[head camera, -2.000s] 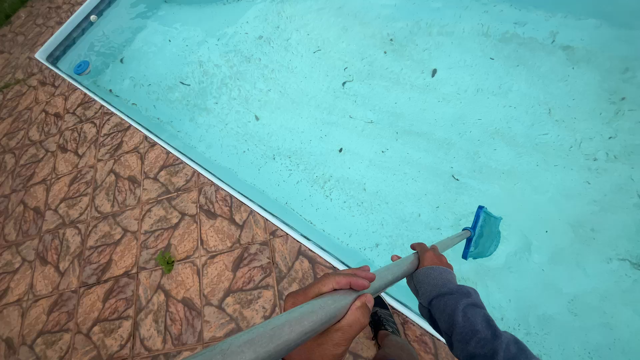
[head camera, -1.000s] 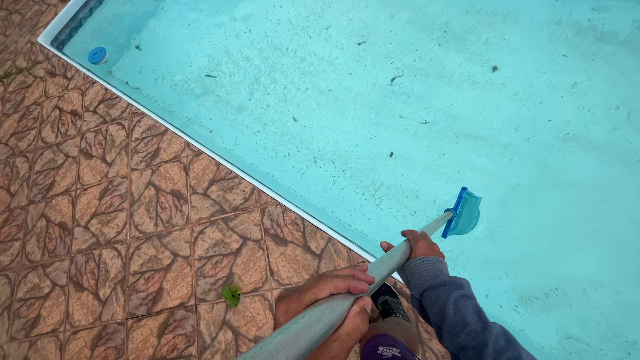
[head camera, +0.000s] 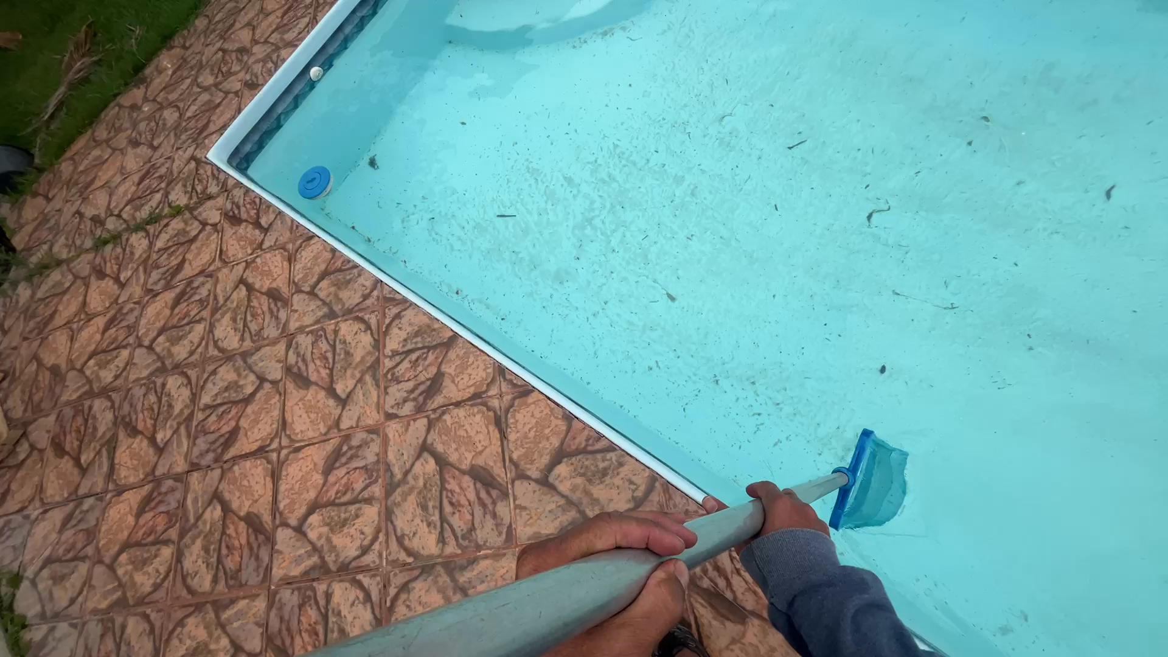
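My left hand (head camera: 613, 537) lies along the upper side of a long grey pole (head camera: 511, 598), fingers around it. My right hand (head camera: 652, 607) grips the pole from its lower side, thumb up against it. Farther along, another person's hand (head camera: 789, 511) in a dark blue sleeve also holds the pole; a fingertip shows on the pole's other side. At the far end, a blue-framed pool skimmer net (head camera: 876, 482) is in the water near the pool's near edge. The pole hides parts of both my palms.
The pool (head camera: 730, 228) has a white coping (head camera: 429, 306) and scattered dark debris. A blue round floater (head camera: 315, 182) sits by the corner, with a white fitting (head camera: 316, 73) on the wall. Stone-patterned paving (head camera: 338, 456) borders it; grass (head camera: 64, 55) lies beyond. Part of a shoe (head camera: 680, 641) shows below.
The skimmer net has moved leftward over the pool floor, closer to the corner with the floater. My hands and the other person's hand still hold the pole. The view has shifted.
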